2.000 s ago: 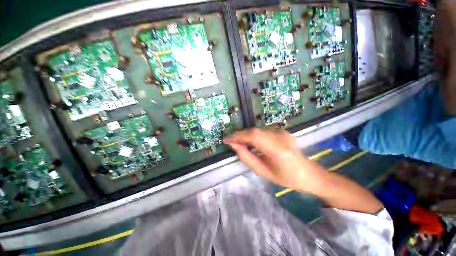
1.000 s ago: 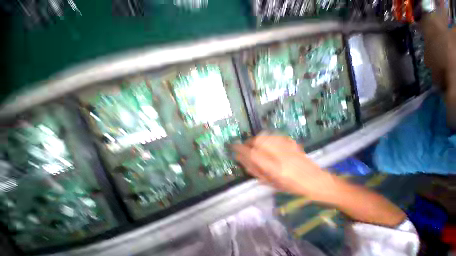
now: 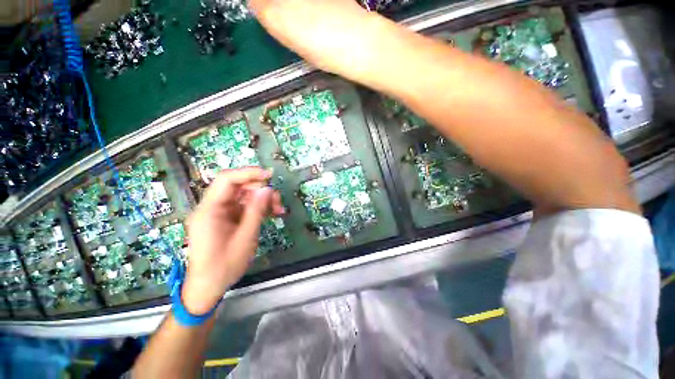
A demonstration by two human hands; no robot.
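Observation:
Green circuit boards (image 3: 307, 129) lie in a greyish-green carrier in front of me. My left hand (image 3: 233, 222), with a blue wrist band, is over the carrier's left part and partly covers two boards. Its fingers are curled with the tips near each other; whether they hold a small part cannot be told. My right arm crosses over the right carrier. My right hand (image 3: 303, 26) is at the top edge by a pile of small silvery components (image 3: 233, 9), its fingertips cut off or hidden. Another board (image 3: 339, 201) lies uncovered between my arms.
Pale metal rails (image 3: 296, 296) run along both sides of the carriers. More carriers with boards (image 3: 92, 215) stretch left. Dark heaps (image 3: 33, 126) and a small component pile (image 3: 126, 41) lie at upper left. A blue coiled cord (image 3: 70, 37) hangs across. White paper (image 3: 614, 74) lies at right.
The view has swung left. My right hand has left the board's edge and reached up to the component pile. My left hand has come into view over the carrier.

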